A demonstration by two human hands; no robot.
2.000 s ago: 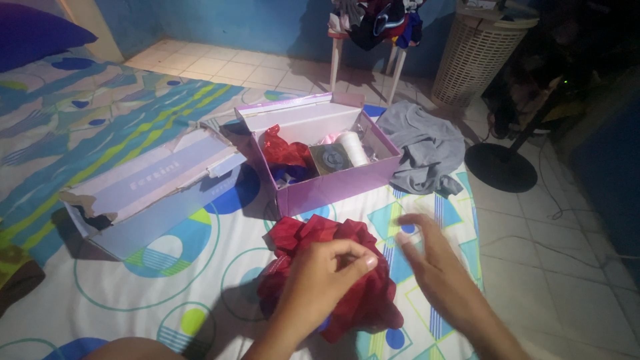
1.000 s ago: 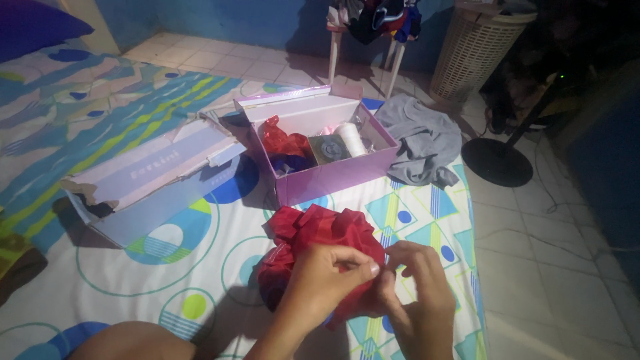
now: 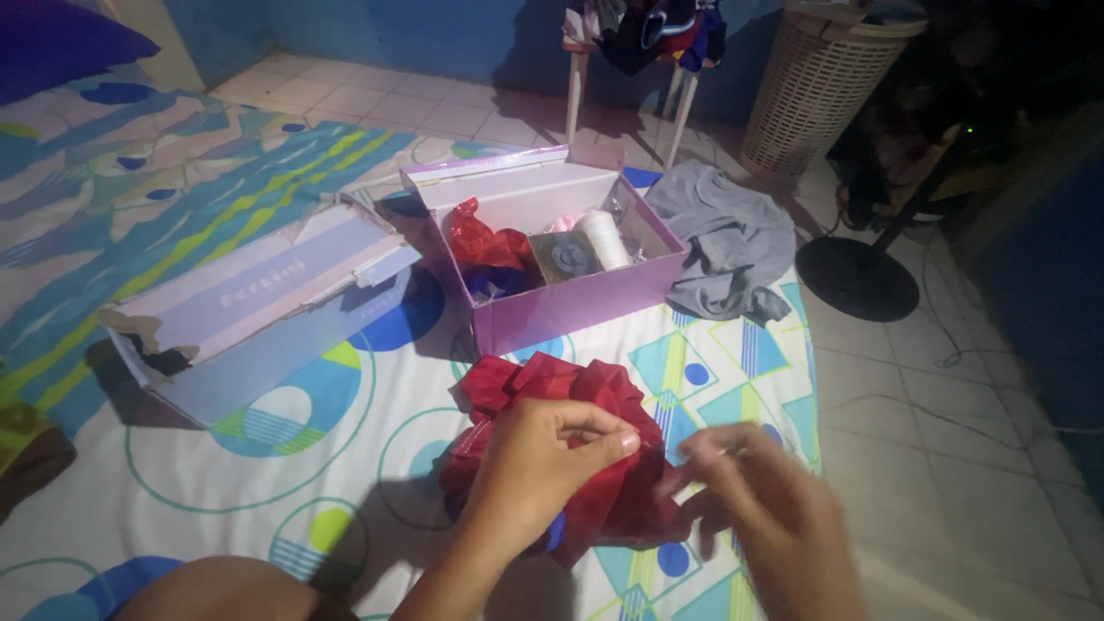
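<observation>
A gathered bundle of dark red fabric [image 3: 604, 492] lies on the patterned bedsheet, with a bit of blue showing at its lower edge. Over it is my left hand [image 3: 543, 466], its thumb and forefinger pinched together; whether something thin, such as a thread or needle, is between them cannot be made out. My right hand [image 3: 759, 500] is blurred by motion at the right side of the red fabric, fingers bent and apart, with nothing visible in them.
Beyond the fabric stands an open purple box [image 3: 586, 302] holding red wrapping, a white spool [image 3: 604, 241] and a square dark item. A closed pale blue box [image 3: 259, 345] lies left. Gray cloth [image 3: 724, 241] sits right of the purple box, near the bed's edge and a black round stand base [image 3: 856, 278].
One second ago my right hand was close to my left fingertips; now it is farther right. It was also apart two seconds ago. My left hand stays pinched over the red fabric.
</observation>
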